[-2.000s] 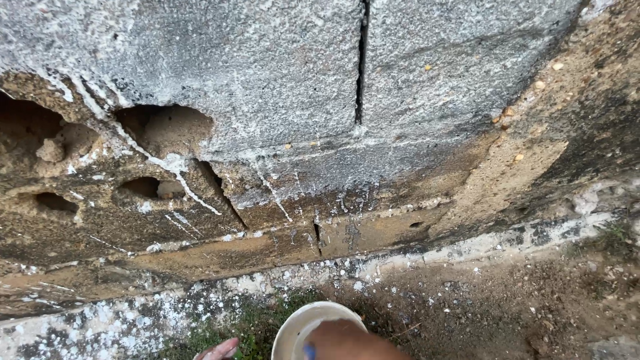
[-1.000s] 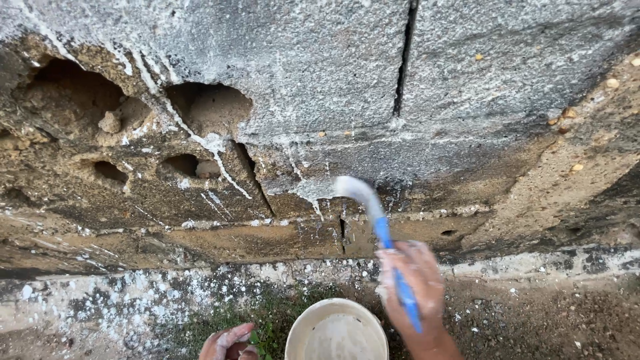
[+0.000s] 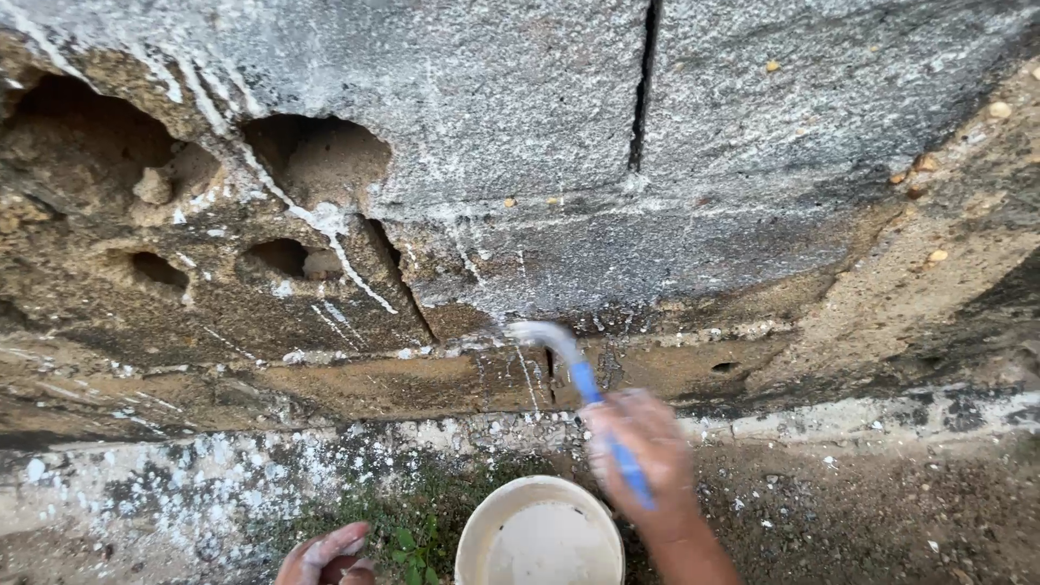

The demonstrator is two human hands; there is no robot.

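My right hand (image 3: 646, 459) is closed around the blue handle of a brush (image 3: 581, 374), slightly blurred. The brush's pale, curved bristles touch or nearly touch the lower part of a rough block wall (image 3: 520, 122), where white streaks run down. A round, pale bucket (image 3: 469, 536) with whitish liquid in it stands below, just left of my right forearm. Left of the bucket, at the bottom edge, is my left hand (image 3: 329, 556), fingers curled and smeared with white; I see nothing in it, and its lower part is cut off.
Broken holes (image 3: 317, 158) open in the wall at the left, and a dark vertical crack (image 3: 644, 89) runs near the top. A white-spattered ledge (image 3: 195, 479) follows the wall's foot. A small green plant (image 3: 416, 554) grows between my left hand and the bucket.
My right arm was over the bucket two seconds ago; a second ago the brush was up against the wall. Since then its bristles have moved lower on the wall.
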